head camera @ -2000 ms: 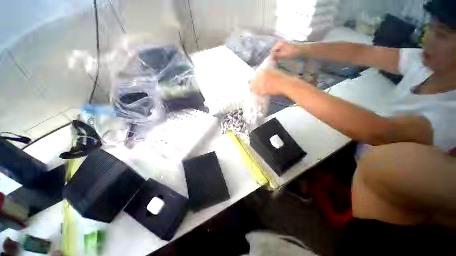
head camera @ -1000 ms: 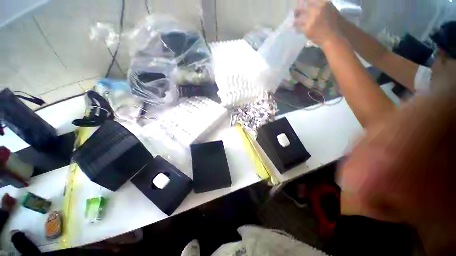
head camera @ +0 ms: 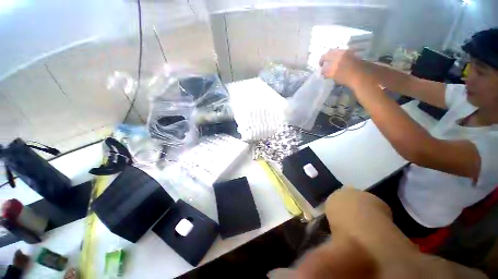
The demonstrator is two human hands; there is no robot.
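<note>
My right hand (head camera: 349,234) is large and blurred at the lower right, close to the camera. Its fingers are unclear, and I cannot tell if it holds anything. My left hand is out of view. On the bench, a black insert tray (head camera: 199,245) has a small white case (head camera: 184,227) in its recess. A plain black insert (head camera: 236,207) lies right of it. A tall stack of black inserts (head camera: 132,204) stands to the left. Beyond the yellow strip, a low black insert stack (head camera: 319,188) carries another white case (head camera: 310,170).
A white cable pile (head camera: 277,144) lies behind the yellow strip (head camera: 281,190). White component trays (head camera: 213,158) and crumpled clear bags (head camera: 175,117) are at the back. A person (head camera: 453,147) at right holds a clear bag (head camera: 311,101). Green packets (head camera: 114,263) lie at left.
The other person's hands have moved up and right with the bag, which now hangs down. My blurred hand has moved lower and further left in view. The bench items keep their places as the view shifts.
</note>
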